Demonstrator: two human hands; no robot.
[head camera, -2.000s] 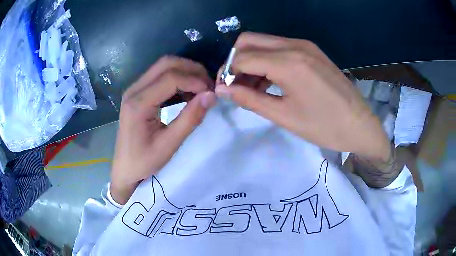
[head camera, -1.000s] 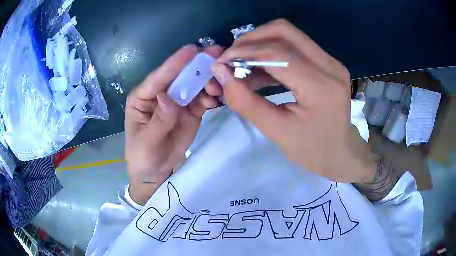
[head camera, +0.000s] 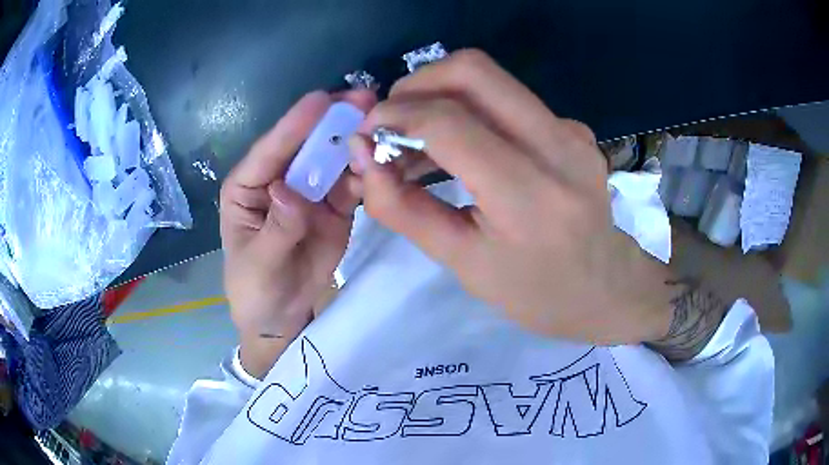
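A translucent milky-white plastic housing (head camera: 320, 165), oblong with a small dark hole, is held tilted in my left hand (head camera: 273, 204) between thumb and fingers. My right hand (head camera: 509, 191) is close beside its right edge, with thumb and forefinger together. A small white lead assembly (head camera: 393, 145) with a short stick and a white block sticks out from the fingers of my right hand. My fingertips hide where the lead and the housing meet, so I cannot tell whether they touch. No wires can be made out.
A clear bag (head camera: 64, 227) with a blue patch and many white housings (head camera: 114, 145) lies at left on the dark tabletop (head camera: 254, 36). Two shiny clumps (head camera: 424, 56) lie beyond my hands. An open cardboard box (head camera: 727, 254) with pale rounded items is below at right.
Since two seconds ago, my left hand has turned, bringing the housing into view. In the last second both hands have shifted slightly left, and the lead has turned and shows shorter.
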